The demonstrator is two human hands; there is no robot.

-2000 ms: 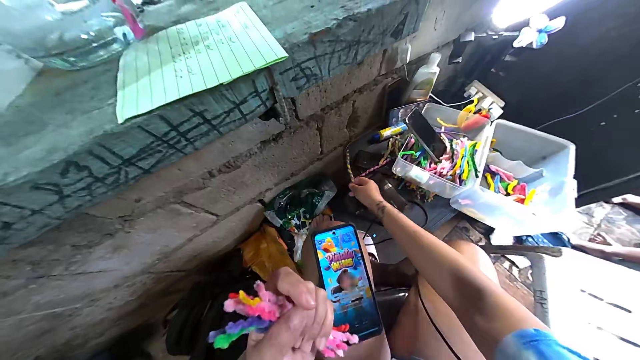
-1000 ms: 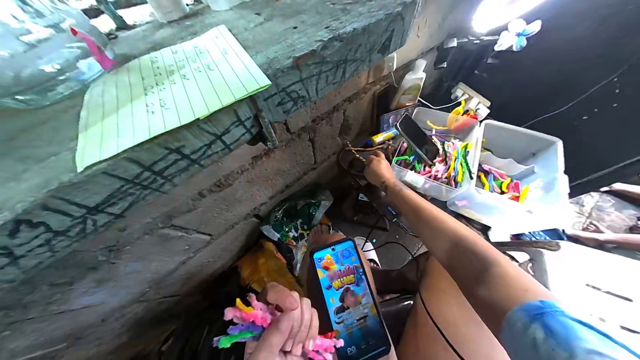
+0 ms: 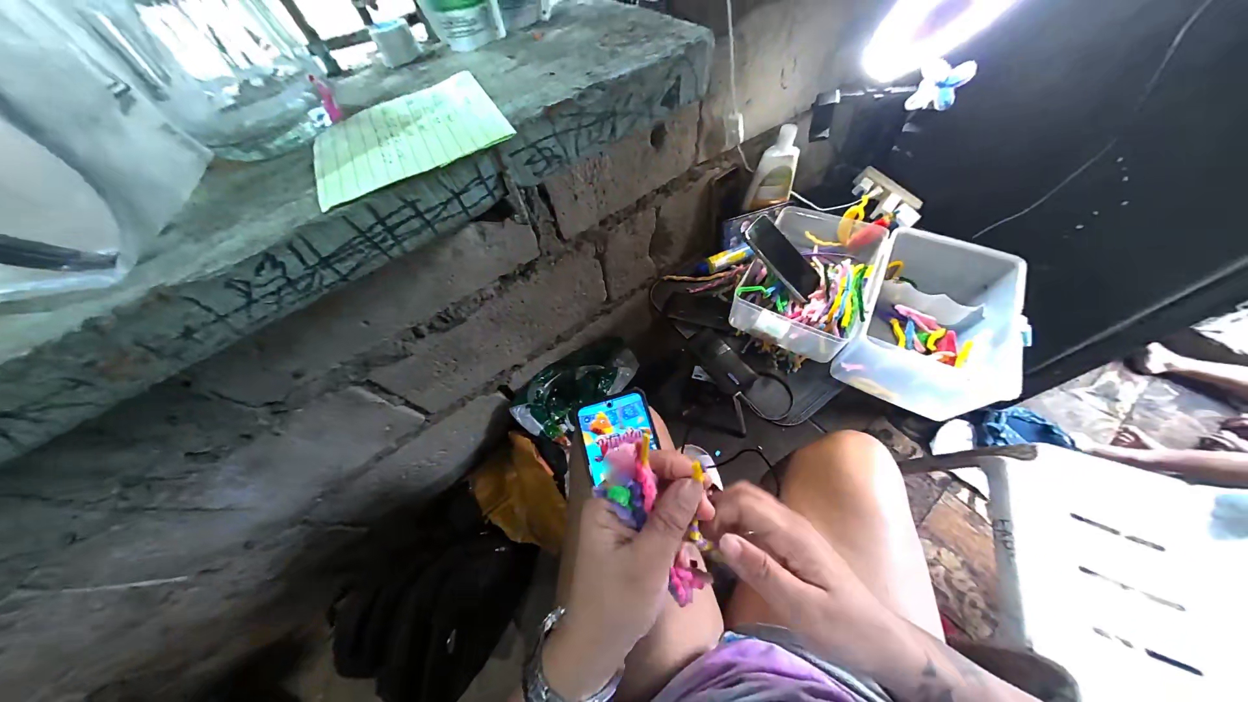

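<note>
My left hand (image 3: 624,551), a metal watch on its wrist, holds a bundle of fuzzy colourful pipe-cleaner pieces (image 3: 634,487) in pink, purple, green and yellow. Between its thumb and finger is the tip of a yellow twisted strand (image 3: 698,478). Close against it, my right hand (image 3: 780,556) has its fingers at the lower part of that strand; its fingertips are partly hidden. Behind the bundle, a lit smartphone (image 3: 597,429) leans near my thigh, its lower screen covered by the bundle and the left hand.
Ahead on the right, a clear plastic box (image 3: 790,336) holds twisted strands and a dark phone (image 3: 783,257); a second plastic bin (image 3: 975,390) adjoins it. A concrete ledge (image 3: 604,78) bears lined paper (image 3: 409,141). A white plastic chair (image 3: 1121,546) stands right; another person's legs (image 3: 1160,463) show beyond.
My right hand has come back from beside the plastic box to my left hand. A yellow twisted strand now shows between both hands. The view has shifted.
</note>
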